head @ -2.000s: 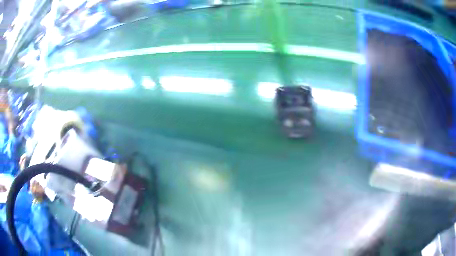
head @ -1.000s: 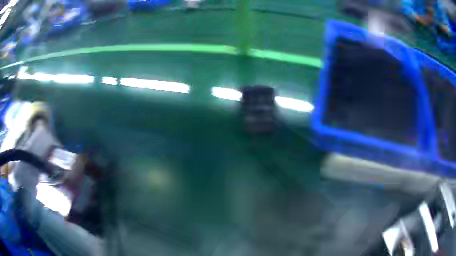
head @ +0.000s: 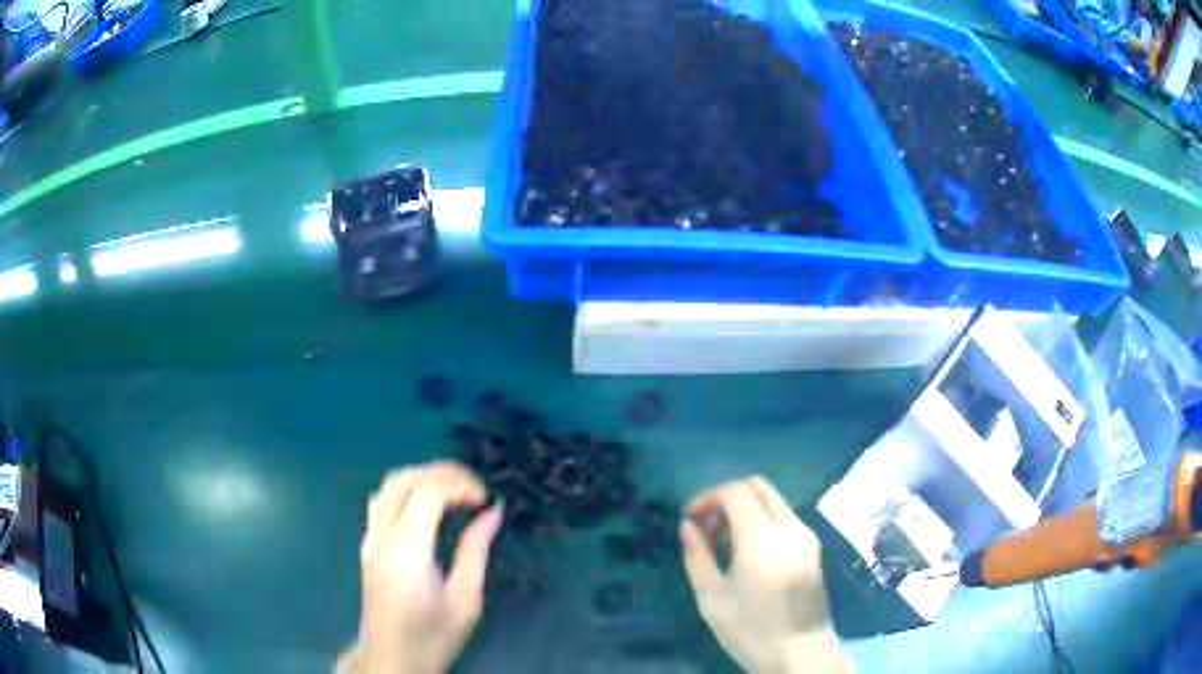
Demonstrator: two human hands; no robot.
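Note:
A loose pile of small black rings lies on the green bench mat in front of me, with a few scattered around it. My left hand is at the pile's left edge, thumb and fingers curved towards each other. My right hand is at its right edge, curled, with a dark spot between thumb and fingers. Both hands are slightly blurred, and I cannot tell whether either holds a ring. A black housing stands beyond the pile to the left.
Two blue bins of black parts rest behind on a white block. At right are the screw feeder, the orange screwdriver with its tip at the feeder, and a clear plastic bag. A control box and cable are at left.
The view has swung right and sharpened. The bins and housing now appear further left, and the control box is mostly out of frame. Both hands and the ring pile are now clearly visible.

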